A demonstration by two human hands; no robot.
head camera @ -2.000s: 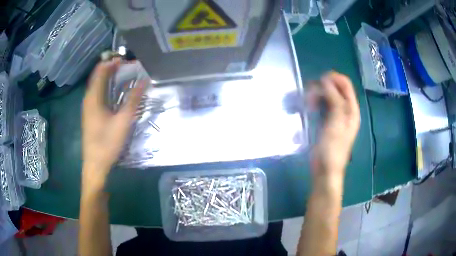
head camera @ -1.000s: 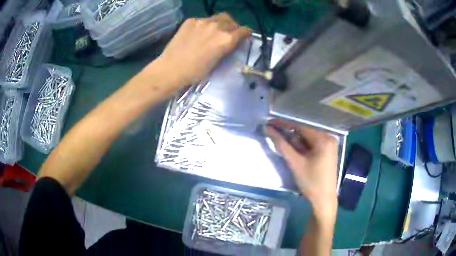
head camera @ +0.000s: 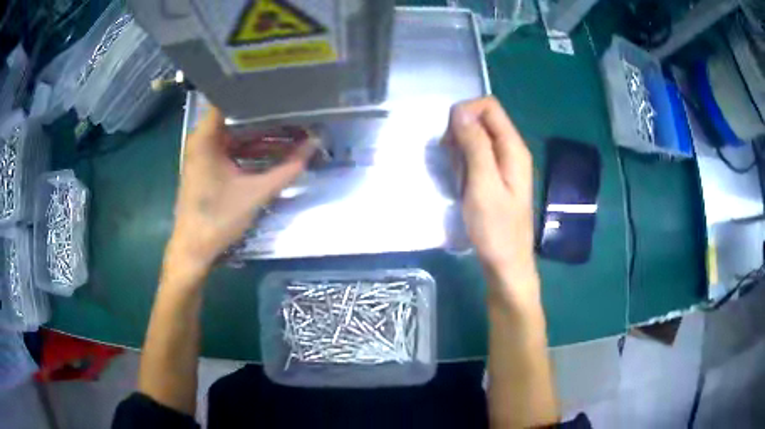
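The shiny metal tray (head camera: 377,226) lies under the grey machine head (head camera: 285,75). My left hand (head camera: 231,180) is at the tray's left part, its thumb and fingers curved around a reddish, blurred shape, the thumb tip near the small dark fixture (head camera: 344,155). Whether it grips a pin is unclear. My right hand (head camera: 491,155) is at the tray's right edge with fingers curled; what it holds, if anything, is hidden. A clear tub full of silver pins (head camera: 348,323) stands in front of the tray.
Clear bins of pins stand at the left (head camera: 63,230), with stacked tubs (head camera: 126,71) behind. A dark phone-like slab (head camera: 570,201) lies right of the tray. Another pin bin (head camera: 637,100) stands beside a blue edge at the far right. A cable runs down the right side.
The view has turned back towards the front. My left hand has moved from the tray's far left corner to beside the fixture. My right hand has moved from the tray's middle to its right edge.
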